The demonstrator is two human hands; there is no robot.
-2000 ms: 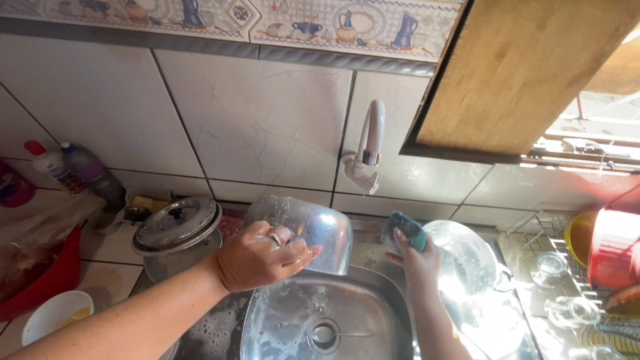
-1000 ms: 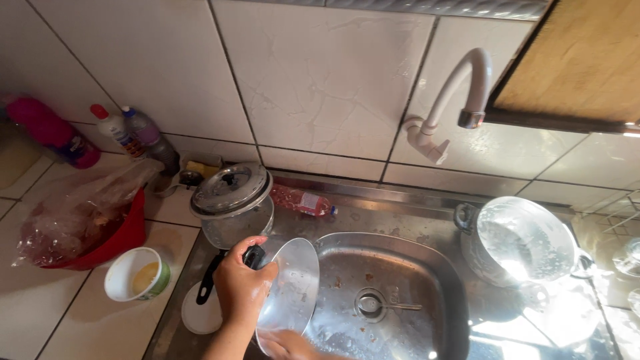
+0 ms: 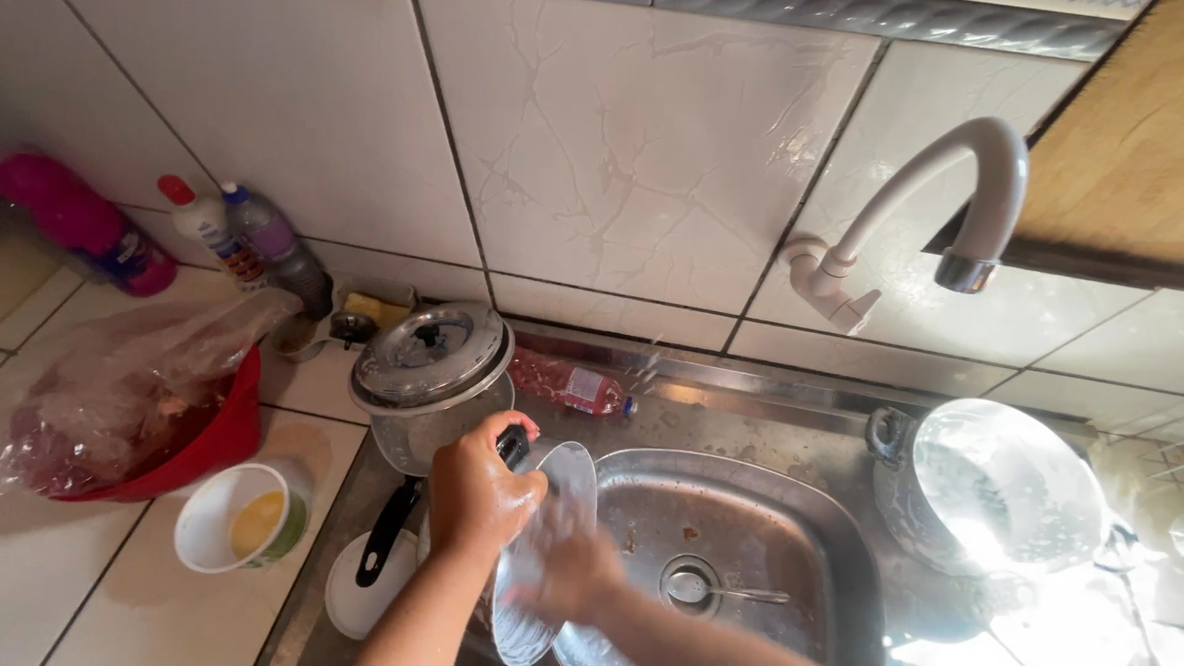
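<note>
My left hand grips the black handle of a metal pan or pot, which is tilted on its side over the left edge of the steel sink. My right hand, blurred, is against the vessel's inner face; whether it holds anything cannot be told. A spoon lies across the drain. Right of the basin stands a large aluminum pot with suds on it. The white faucet hangs out from the wall at upper right.
Left of the sink are a lidded pot, a black-handled pan and a red-labelled plastic bottle lying down. Farther left stand a white tub, a red basin under a plastic bag, a yellow sponge and several bottles.
Two seconds ago my right hand held a sponge near the pot at the right; now it is at the tilted vessel. My left hand has taken hold of the black handle. The view has swung left.
</note>
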